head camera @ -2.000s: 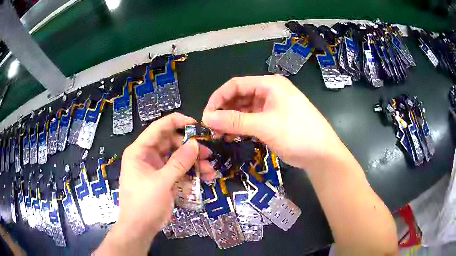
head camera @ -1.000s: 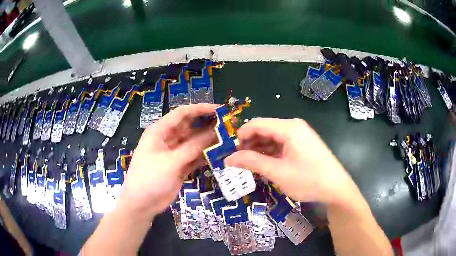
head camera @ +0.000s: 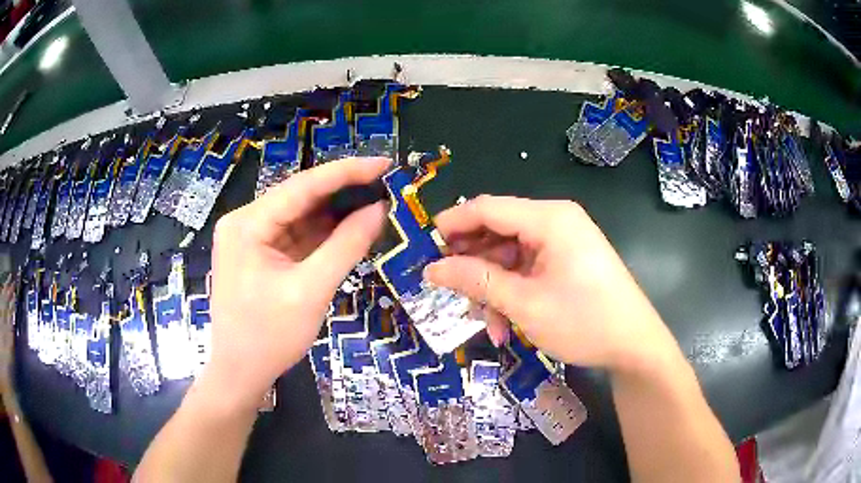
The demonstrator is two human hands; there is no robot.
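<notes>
A flex circuit assembly [head camera: 411,269] is held up tilted in front of me, its silver lower section at lower right and its orange tail at the top. My right hand [head camera: 529,274] pinches its right edge between thumb and fingers. My left hand [head camera: 302,245] is at its upper left edge, thumb and index tips apart with something dark between them. Whether it grips the piece cannot be told. Below the hands, a working pile [head camera: 444,391] of overlapping strips lies fanned out, partly hidden by the held piece and my right hand.
Strips lie in two rows at left, an upper row [head camera: 142,193] and a lower row [head camera: 137,344]. Dark bundles lie at upper right [head camera: 746,165] and right [head camera: 793,307]. A pale raised edge [head camera: 491,73] borders the dark worktop, with a green surface [head camera: 453,28] beyond.
Since two seconds ago the hands have moved apart and the assembly has come into full view, held by my right hand. In the last second my left hand has shifted slightly left.
</notes>
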